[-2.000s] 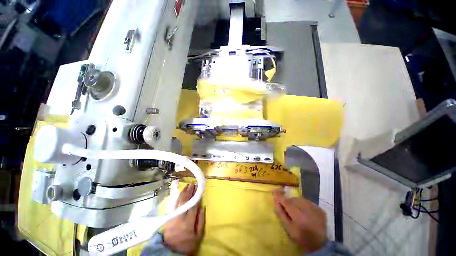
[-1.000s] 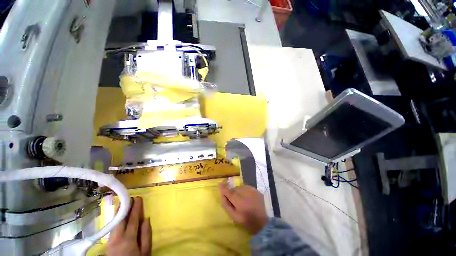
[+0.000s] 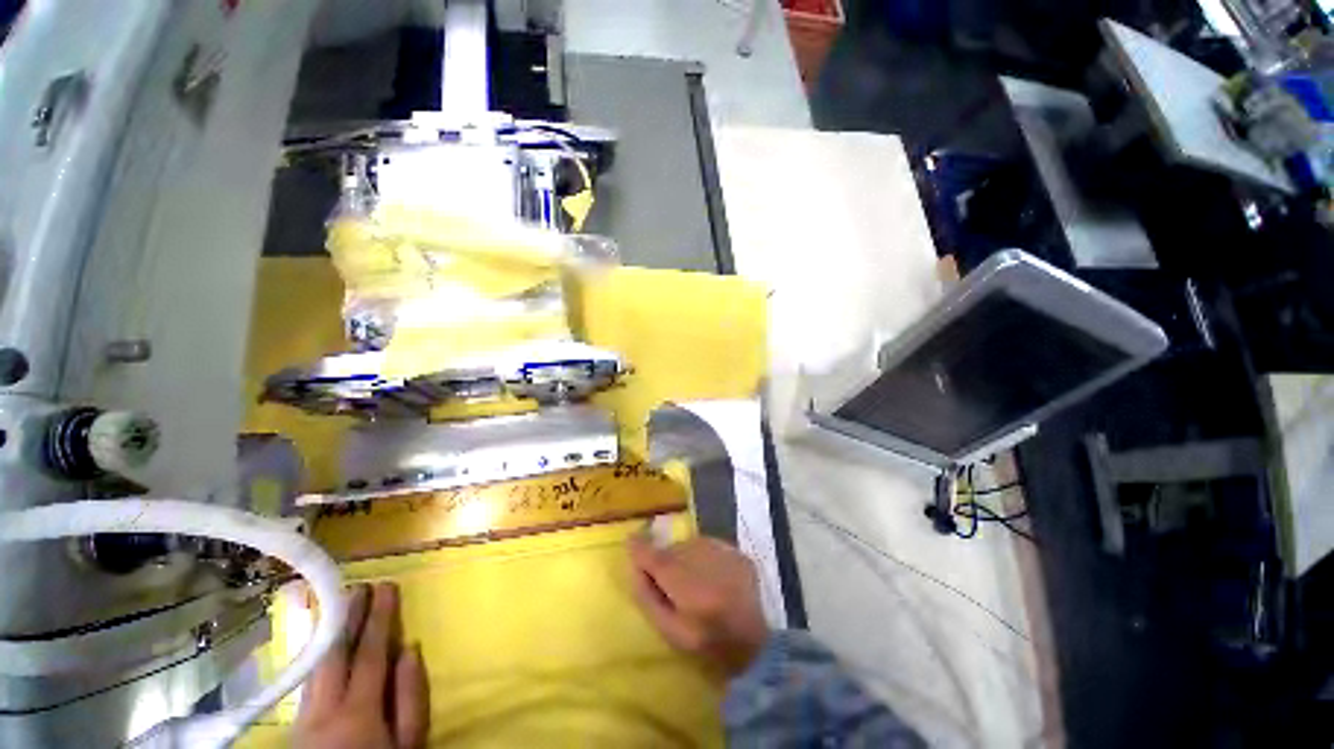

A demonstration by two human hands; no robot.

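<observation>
A wide yellow garment panel point(image 3: 512, 629) lies flat in front of me, its far edge along an orange-brown guide bar point(image 3: 498, 515) with black handwriting. My left hand point(image 3: 359, 680) lies on the panel near its left side, fingers extended and close together, partly behind the lamp's white neck. My right hand point(image 3: 702, 597) rests at the panel's right edge, fingers curled, thumb and forefinger by a small white spot at the bar's right end; whether it pinches cloth is unclear. Beyond the bar is a silver clamp unit point(image 3: 461, 451) with crinkled yellow wrapped material point(image 3: 439, 264) on top.
The white sewing machine head point(image 3: 161, 264) stands left. The curved white lamp neck point(image 3: 300, 556) arches beside my left hand. A framed control screen point(image 3: 988, 366) stands right above the white tabletop point(image 3: 907, 585). An orange bin point(image 3: 812, 32) is at the top. More yellow cloth point(image 3: 673, 337) lies beyond the clamp.
The view has swung right, so the machine has shifted left in the picture and more of the floor at right shows. Both hands stay near the guide bar on the panel.
</observation>
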